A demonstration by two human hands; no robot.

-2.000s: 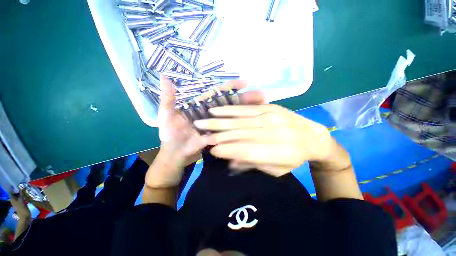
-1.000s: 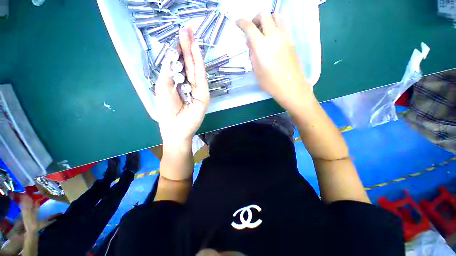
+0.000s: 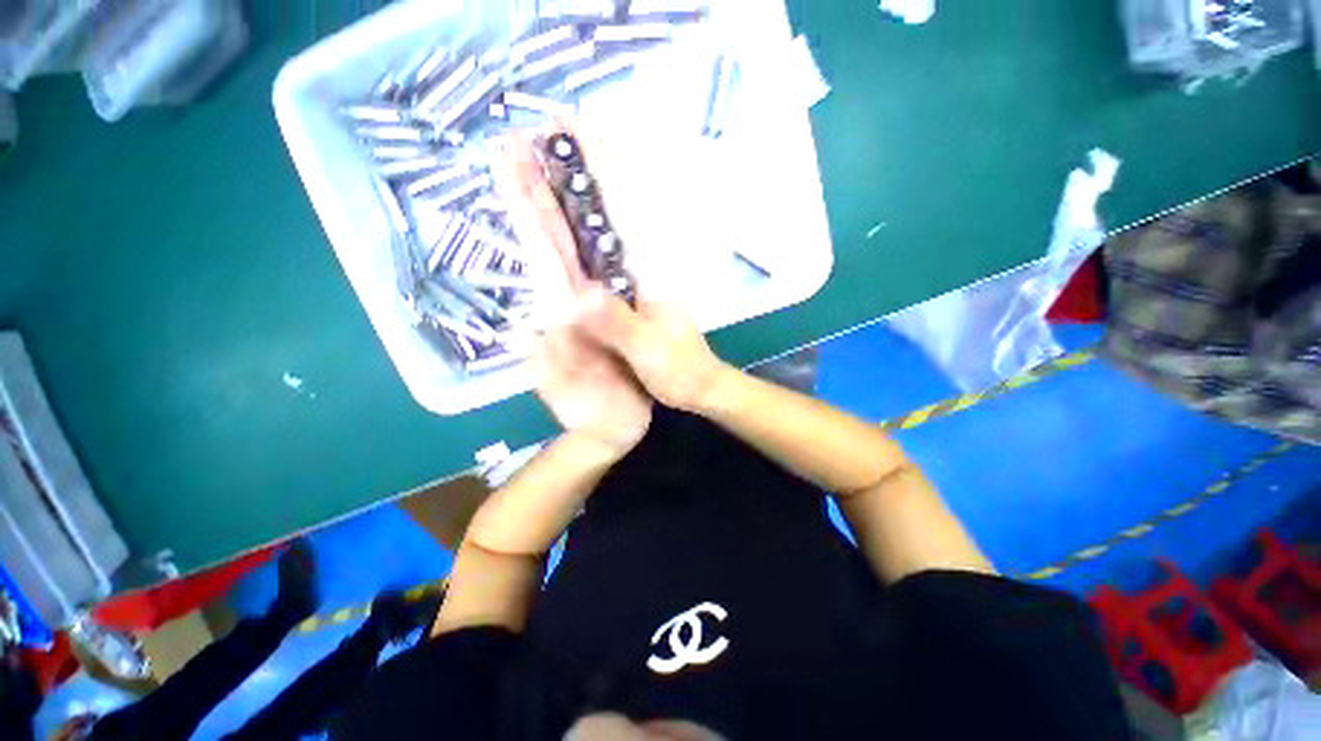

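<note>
A white tray holds many loose shiny metal cylinders, mostly in its left and far part. My left hand is over the tray's near side and holds a row of several metal cylinders, ends facing up, dark with pale centres. My right hand touches the near end of that row beside my left palm; its fingertips are partly hidden. A few cylinders lie apart at the tray's far right, and one short dark piece lies at its near right.
The tray stands on a green bench. Clear tubs are at the far left, a clear box at the far right. A crumpled clear bag hangs at the bench edge, near a person's checked clothing. Red stools stand lower right.
My right hand has come back from the tray's right side to my left hand. The cylinders in my left hand now show as a row, ends up. The view has shifted, showing more of the tray.
</note>
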